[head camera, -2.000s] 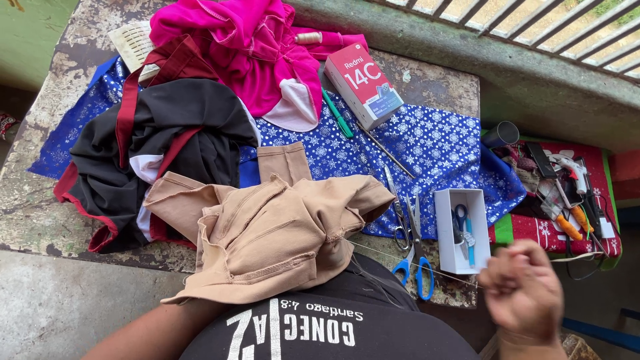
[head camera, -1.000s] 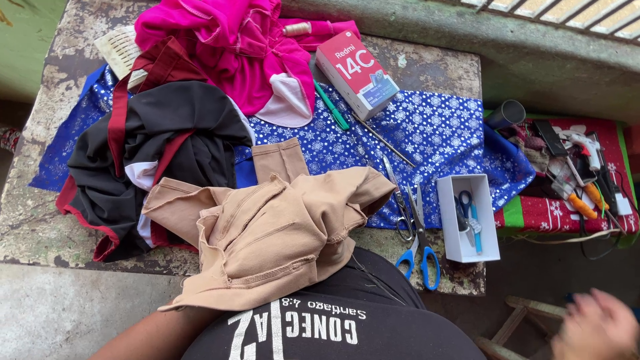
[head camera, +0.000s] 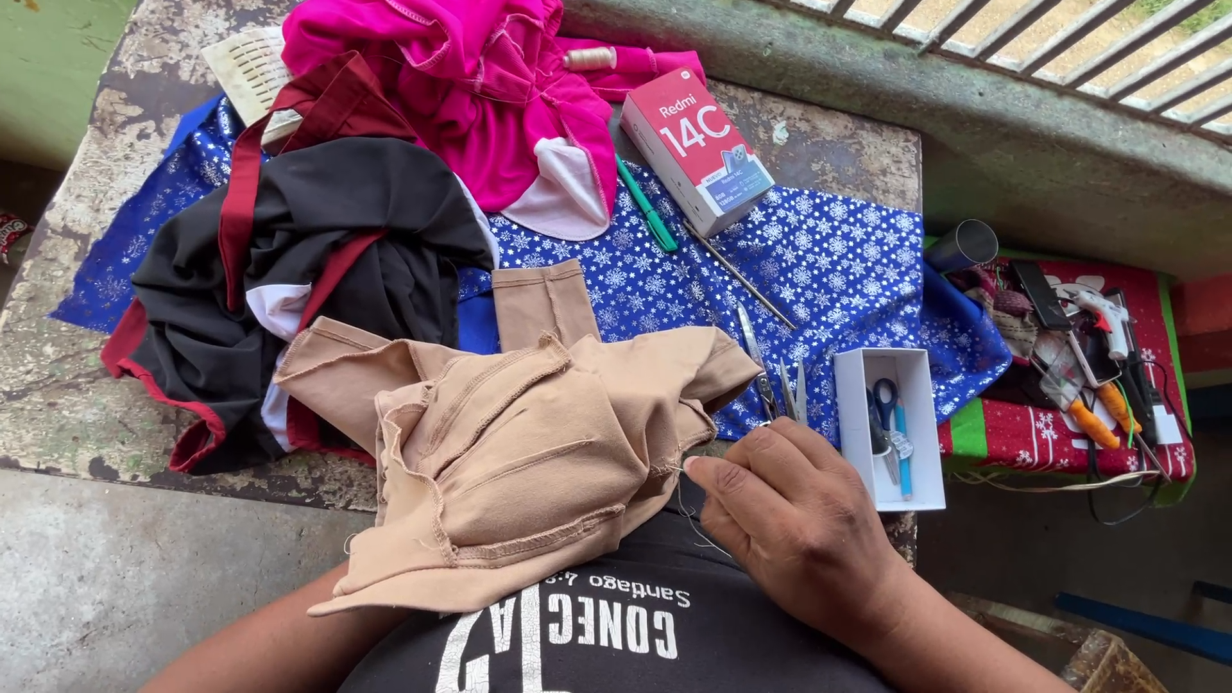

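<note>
A tan fabric garment [head camera: 539, 443], with its seams and stitching showing, is bunched over my lap and the table's front edge. My left hand is hidden under this garment; only the forearm shows below it. At the garment's right edge is my right hand [head camera: 784, 500], thumb and index finger pinched together by the seam. A loose pale thread [head camera: 701, 529] hangs beside the fingertips. Whether a needle is between them is too small to tell. Just beyond my right hand lie metal scissors [head camera: 756, 361], partly covered by it.
A white open box [head camera: 890, 433] holds small scissors and a blue tool. Behind lie blue snowflake cloth [head camera: 837, 260], a red phone box [head camera: 698, 149], a green pen [head camera: 647, 207], a metal rod, black-and-maroon cloth [head camera: 337, 212] and pink cloth [head camera: 481, 77]. Tools crowd a red cloth [head camera: 1049, 443] at right.
My right hand has come back from the far right to the tan garment's edge and now covers the blue scissor handles seen earlier. The garment has stayed in nearly the same place.
</note>
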